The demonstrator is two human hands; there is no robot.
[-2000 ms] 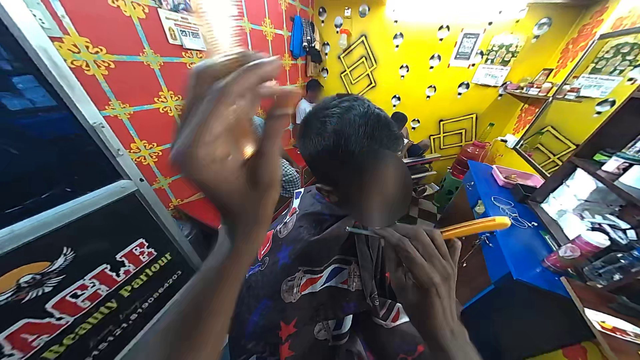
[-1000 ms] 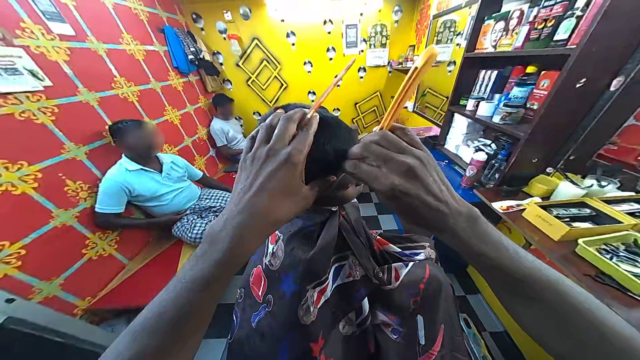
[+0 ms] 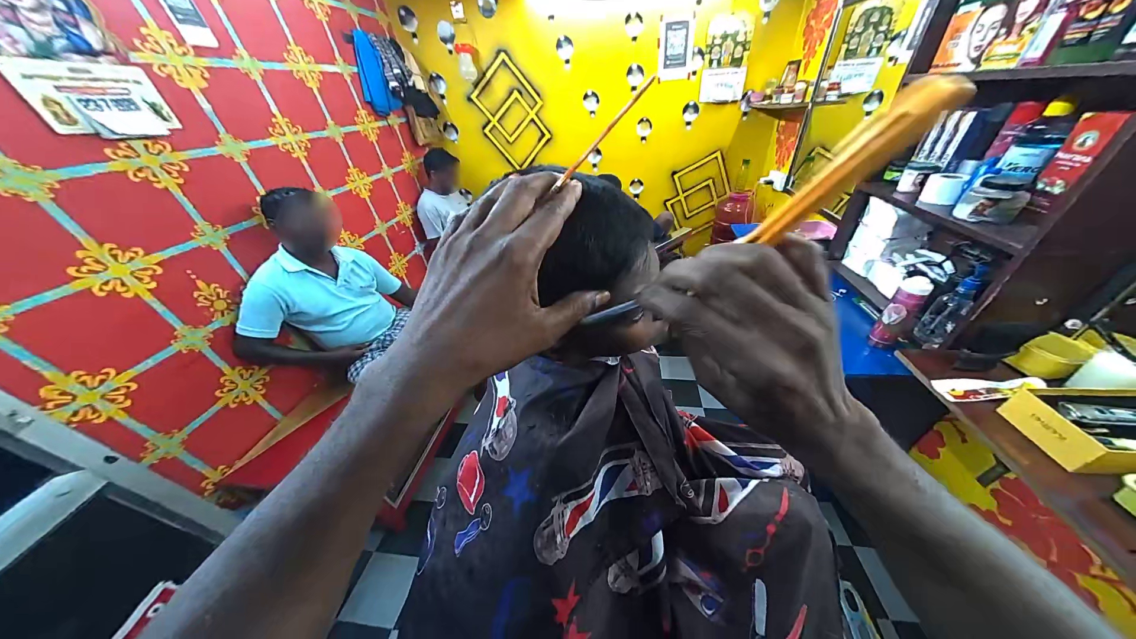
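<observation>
My left hand rests spread on the dark-haired head of a seated person, its thumb at the side near the ear. A thin comb stands up slanted between its fingers. My right hand, slightly blurred, grips a straight razor with an orange-yellow handle that points up and right. The dark blade lies against the side of the head beside my left thumb. A dark patterned barber cape covers the seated person's shoulders and back.
A person in a light blue shirt sits on a red bench at the left; another person sits behind. Shelves with bottles and jars stand at the right, above a wooden counter holding a yellow box. A blue table is beyond.
My left hand, raised and blurred in the oldest frame, is now on the head. My right hand has brought the razor to the side of the head. The view has turned and come nearer.
</observation>
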